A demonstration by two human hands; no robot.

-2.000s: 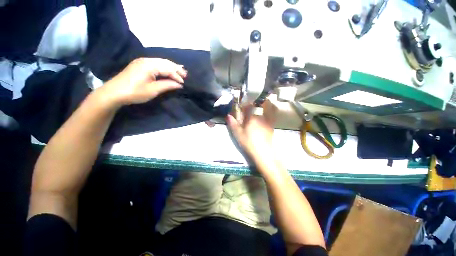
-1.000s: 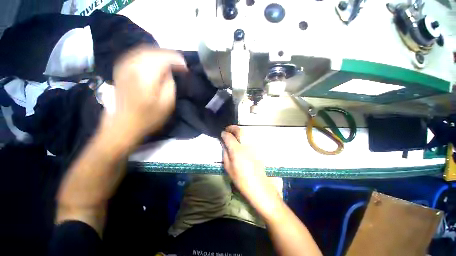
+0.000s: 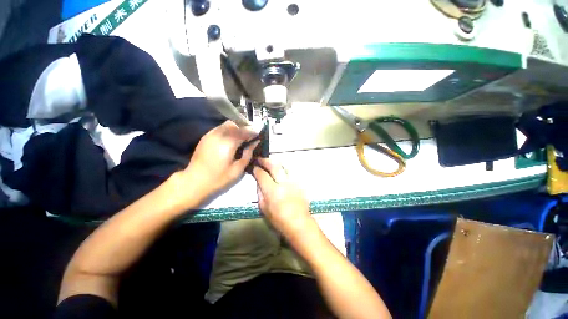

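A black garment with white panels lies on the table left of the sewing machine. Its narrow black end is beside the presser foot. My left hand grips this black piece from the left, just below the needle area. My right hand pinches its lower edge with thumb and fingers, close to my left fingertips. The needle tip itself is too small to make out.
Scissors with orange and green handles lie right of the needle area. A black pad lies farther right. A brown board and blue crates are below the green table edge. A yellow tray is at the far right.
My left hand has come down and right from over the garment to the black piece near the needle. My right hand stays at its edge. The camera view has shifted.
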